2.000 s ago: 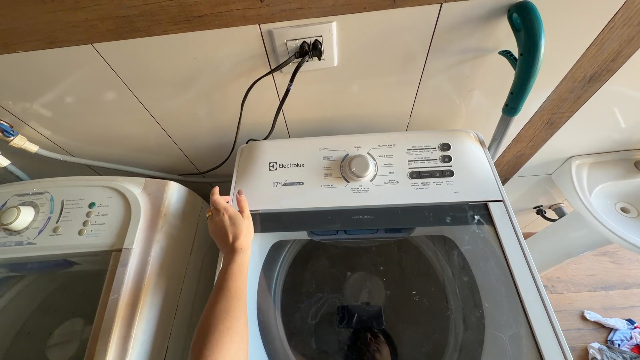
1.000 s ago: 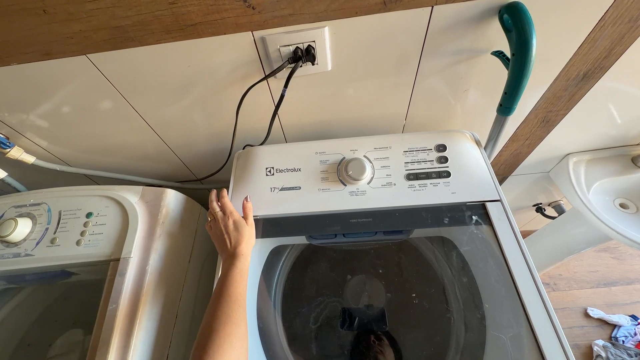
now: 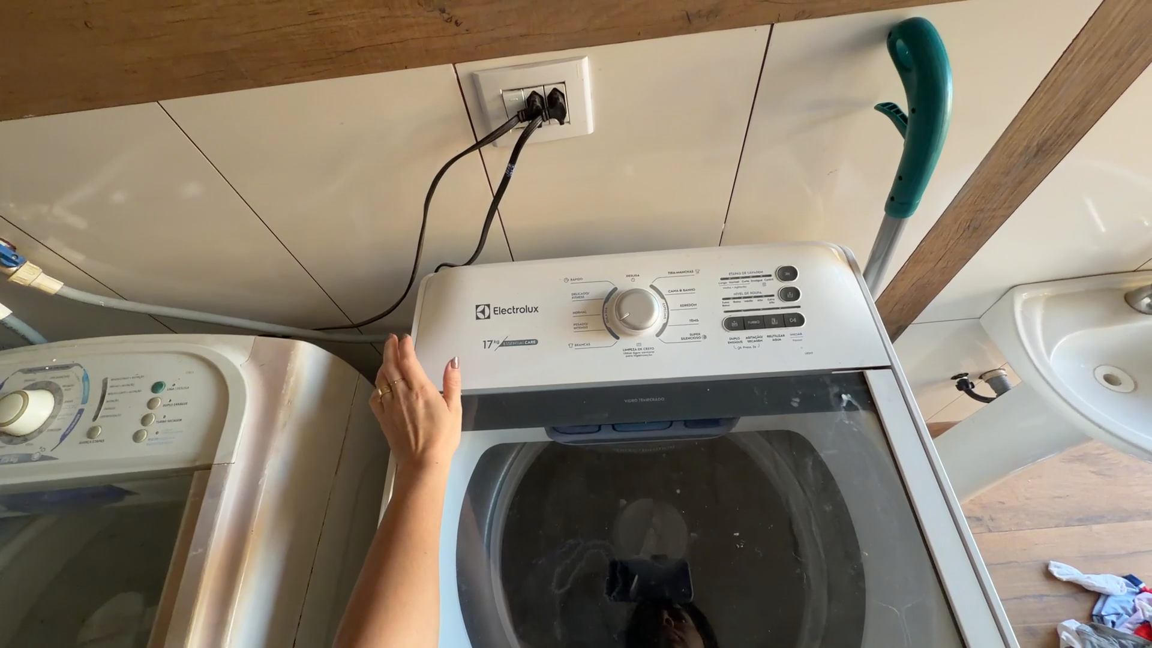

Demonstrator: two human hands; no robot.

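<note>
My left hand (image 3: pixel 416 405) rests against the left side edge of a white Electrolux top-loading washing machine (image 3: pixel 531 369), just beside its control panel. Its fingers point up, the thumb is apart, rings show on it, and it grips nothing. The machine's glass lid (image 3: pixel 666 540) is closed over the drum. A round silver knob (image 3: pixel 637 310) sits mid-panel, with dark buttons (image 3: pixel 763 321) to its right. My right hand is out of view.
An older washing machine (image 3: pixel 261 432) stands close on the left. Black power cords (image 3: pixel 423 225) run from a wall outlet (image 3: pixel 576 99). A pale hose (image 3: pixel 198 319) passes behind. At right are a green-handled pole (image 3: pixel 922 117), a washbasin (image 3: pixel 1071 360) and clothes (image 3: pixel 1116 603) on the wooden floor.
My left hand has stayed at the machine's left edge, with only a small shift in its pose. The lid and knob look unchanged.
</note>
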